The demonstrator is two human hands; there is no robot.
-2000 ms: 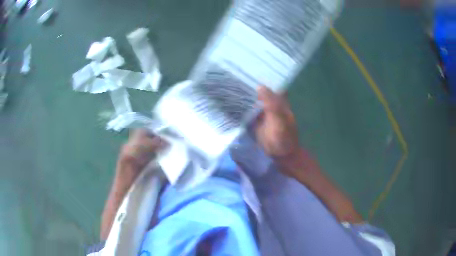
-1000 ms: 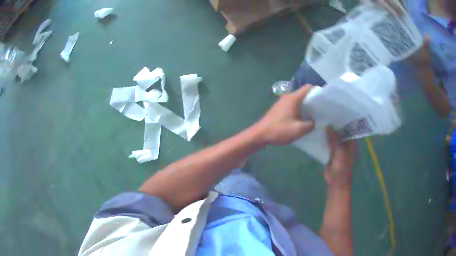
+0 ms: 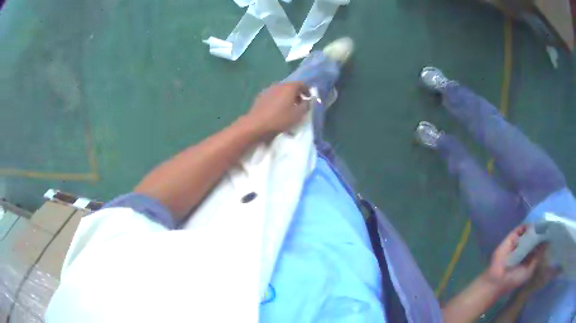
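My left hand [image 3: 281, 108] is at the front edge of my white garment [image 3: 227, 217], fingers curled. A small white bit [image 3: 312, 96] shows at its fingertips; I cannot tell whether it is gripped. My right hand [image 3: 511, 255] is at the lower right, shut on a folded grey-white label sheet [image 3: 529, 245]. More of the white sheets [image 3: 559, 236] lie beside it at the right edge, near another person's hand. Their printed sides do not show.
Another person stands at the right, legs [image 3: 505, 139] and shoes toward me. Crumpled white backing paper [image 3: 278, 28] lies on the green floor ahead. Cartons [image 3: 47, 233] with film and a strap stand lower left. Yellow lines mark the floor. A brown cardboard piece [image 3: 559, 19] is upper right.
My left hand has left the label sheets and moved to my garment. My right hand has moved lower right with a sheet. The view has turned, showing the other person's legs and the cartons.
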